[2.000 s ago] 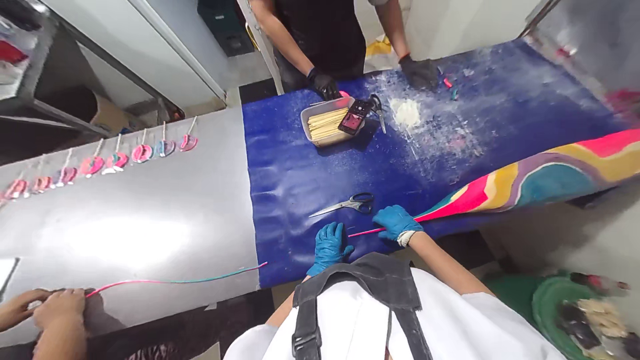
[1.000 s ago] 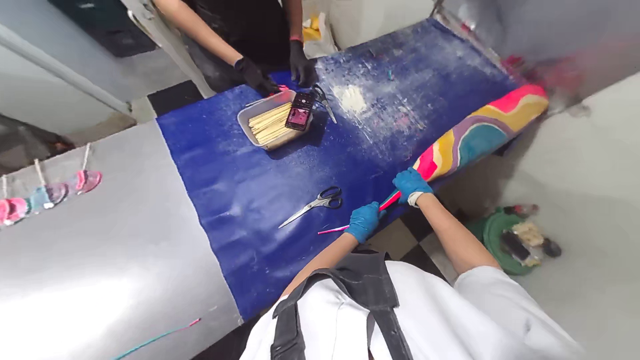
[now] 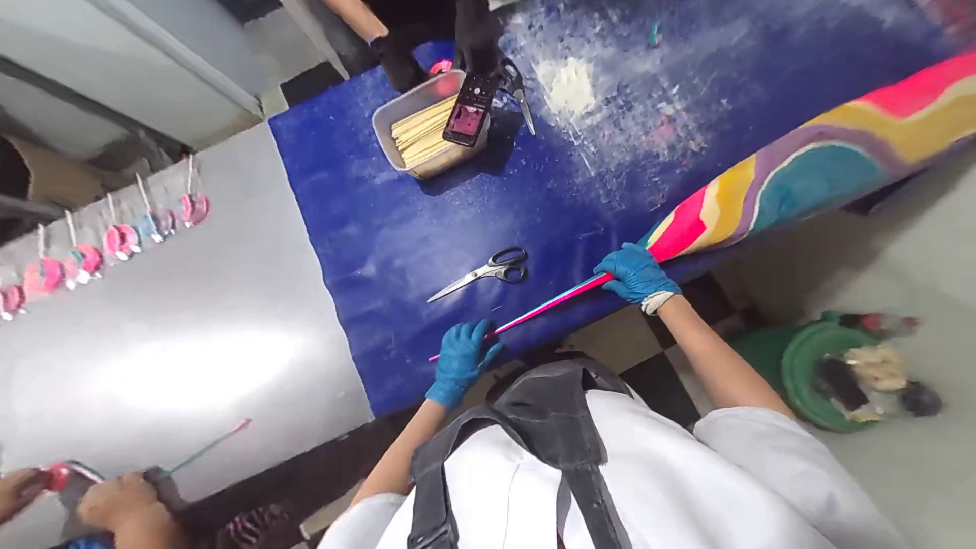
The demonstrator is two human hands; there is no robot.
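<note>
A thick roll of striped candy [image 3: 823,179] in pink, yellow, purple and teal lies along the near right edge of the blue mat [image 3: 396,229]. It narrows to a thin pink and pale blue strand [image 3: 545,306]. My right hand [image 3: 637,274], blue-gloved, is closed around the point where the roll tapers. Also gloved in blue, my left hand [image 3: 461,358] holds the strand close to its thin end, whose tip sticks out to the left. Scissors [image 3: 488,273] with black handles rest on the mat above the strand, slightly spread.
A plastic tub [image 3: 385,141] holds wooden sticks, with a phone [image 3: 469,110] on its edge and more scissors [image 3: 520,95] beside it. A co-worker's black-gloved hands [image 3: 400,61] are behind. Lollipops [image 3: 120,240] line the metal table [image 3: 252,305]; another person's bare hands [image 3: 118,499] work lower left.
Between my hands the strand has become longer, my left hand now farther from my right. At lower left, the other person's long strand has been drawn in toward their hands. The view has shifted.
</note>
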